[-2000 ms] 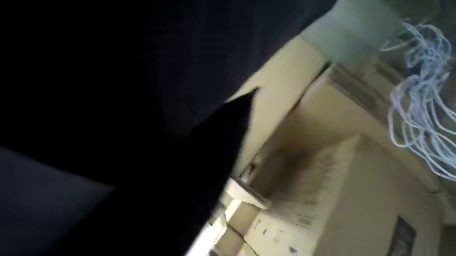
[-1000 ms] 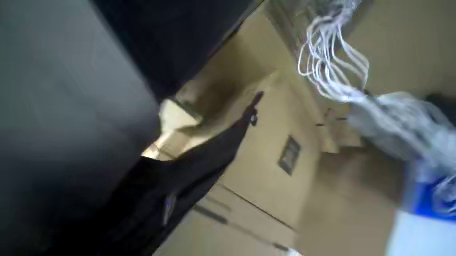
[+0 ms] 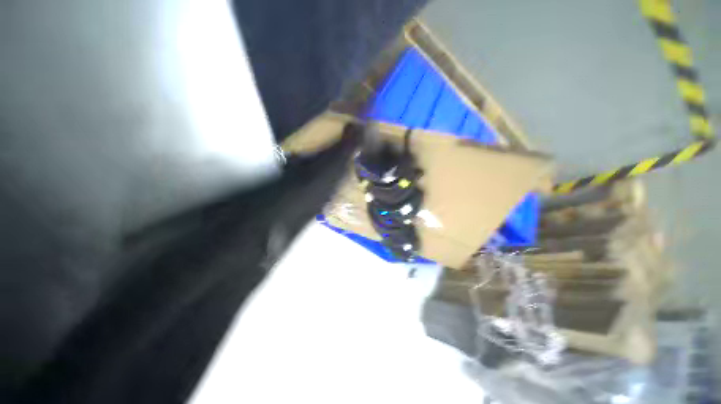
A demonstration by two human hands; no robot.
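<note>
A row of black curved bands (image 3: 393,205) with small yellow, white and blue spots lies on a brown cardboard sheet (image 3: 466,189) in the middle of the head view. A tangle of thin white cords (image 3: 522,308) hangs or lies at the lower right, blurred. A large dark sleeve or garment (image 3: 190,245) crosses the left side, with its narrow end beside the bands. No hand can be made out. Whether a hand is hidden at the sleeve's end cannot be told.
Bright blue ribbed material (image 3: 431,99) shows around the cardboard. A white surface (image 3: 340,316) is below it. Flattened brown cartons (image 3: 585,272) are stacked at the right, with clear plastic (image 3: 569,387) beneath. Yellow-black tape (image 3: 680,63) marks the grey-green floor (image 3: 585,87).
The view has swung away from the large open carton. The black bands, blue material and floor tape have come into view. The white cords now appear lower and smaller.
</note>
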